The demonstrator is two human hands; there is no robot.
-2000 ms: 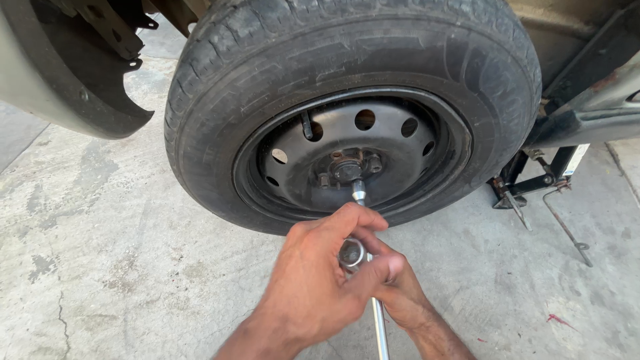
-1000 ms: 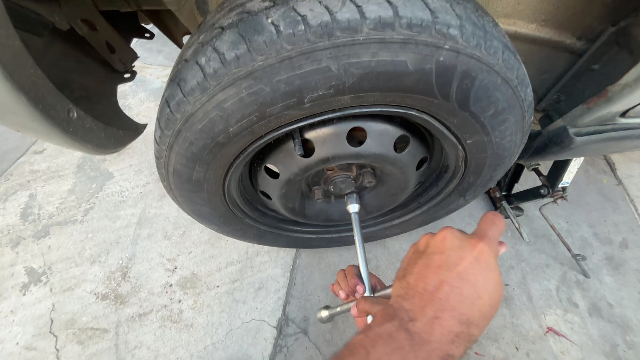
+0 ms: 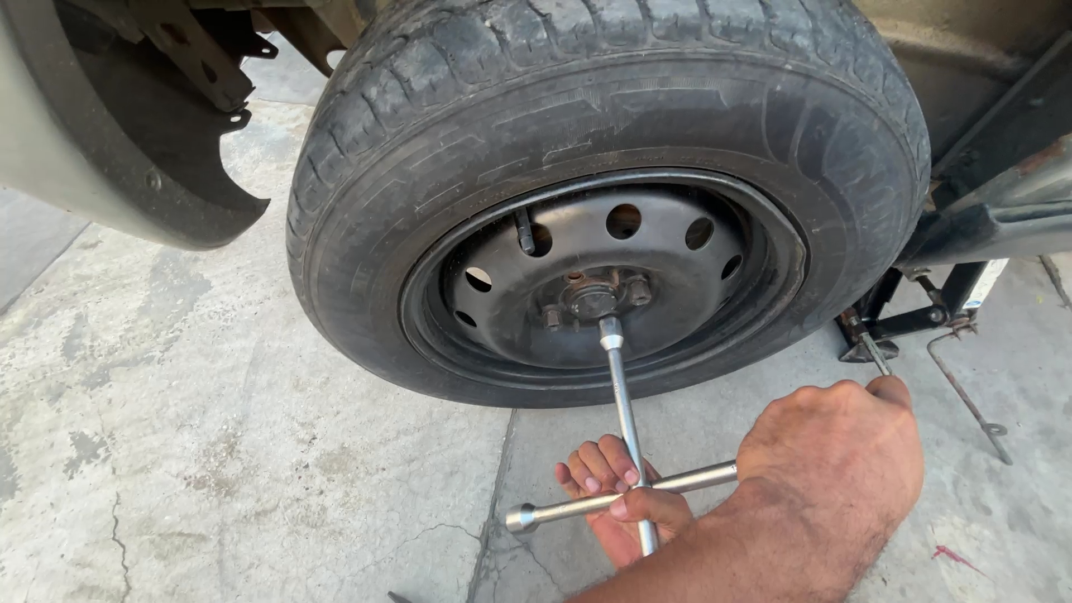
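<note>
A chrome four-way lug wrench (image 3: 624, 402) has one socket against the lower part of the hub of a black steel wheel (image 3: 544, 243). My left hand (image 3: 829, 452) crosses over to the right and is closed around the right end of its crossbar. Below the hub, my right hand (image 3: 624, 498) holds the wrench where its bars cross, fingers curled and palm partly upward; my left forearm hides its wrist. The socket at the crossbar's left end is bare. Lug bolts (image 3: 638, 291) show beside the hub cap. The tire (image 3: 578, 109) is mounted on the wheel.
A jack (image 3: 921, 318) stands under the car's sill at the right, with a bent metal rod (image 3: 963, 394) beside it. The bumper's edge (image 3: 126, 193) hangs at the upper left. Cracked concrete (image 3: 209, 435) lies below.
My left hand has moved right, from near the wrench's centre to the crossbar's right end. The crossbar has turned between the last two frames, its left end now lower relative to its right.
</note>
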